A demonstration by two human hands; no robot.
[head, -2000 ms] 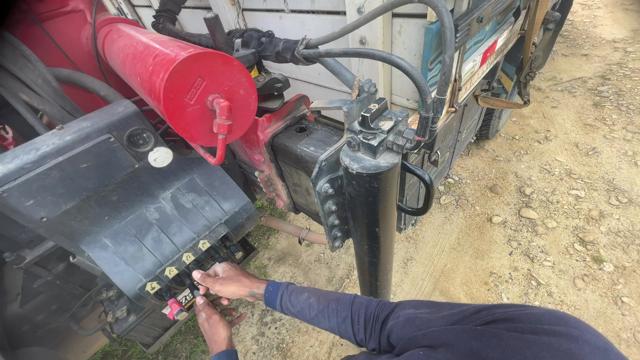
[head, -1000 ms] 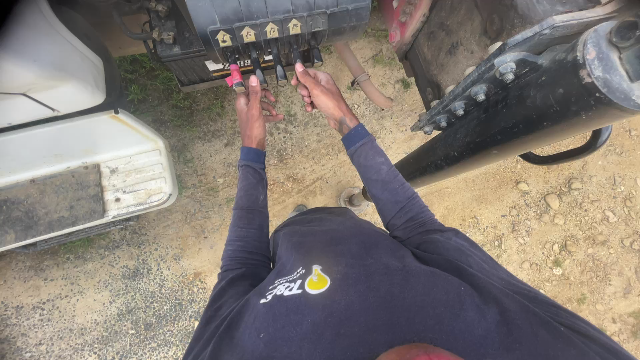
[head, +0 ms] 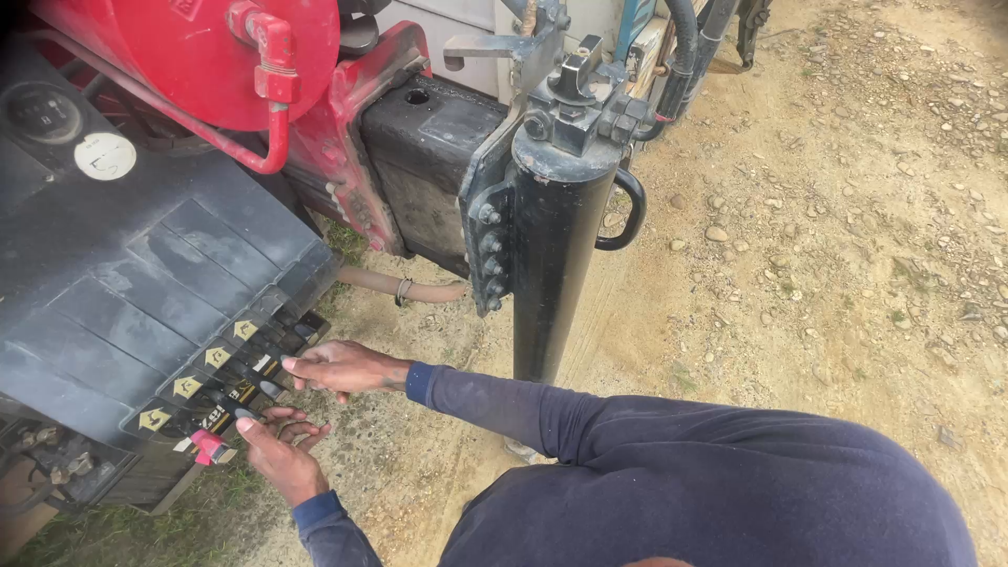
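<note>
A row of black control levers (head: pixel 269 387) juts from the lower edge of a dark control housing (head: pixel 197 268), beneath yellow arrow stickers (head: pixel 217 357). My right hand (head: pixel 342 367) pinches the tip of a lever towards the row's right end between thumb and fingers. Lower down, my left hand (head: pixel 285 461) has its thumb against another lever's tip, its fingers loosely curled on the far side. Just left of that thumb is a lever end wrapped in pink tape (head: pixel 209 446). The fingers partly hide both lever tips.
A black outrigger cylinder (head: pixel 555 268) with a side handle (head: pixel 630 213) stands upright beyond my right arm, bolted to a black steel beam (head: pixel 433 150). A red tank (head: pixel 213 55) with a pipe (head: pixel 276 126) is above the housing. Stony ground (head: pixel 748 315) lies to the right.
Two seconds ago my hands were close together near the pink-taped lever; now they are apart along the row, the right one farther right. The view has swung down and back.
</note>
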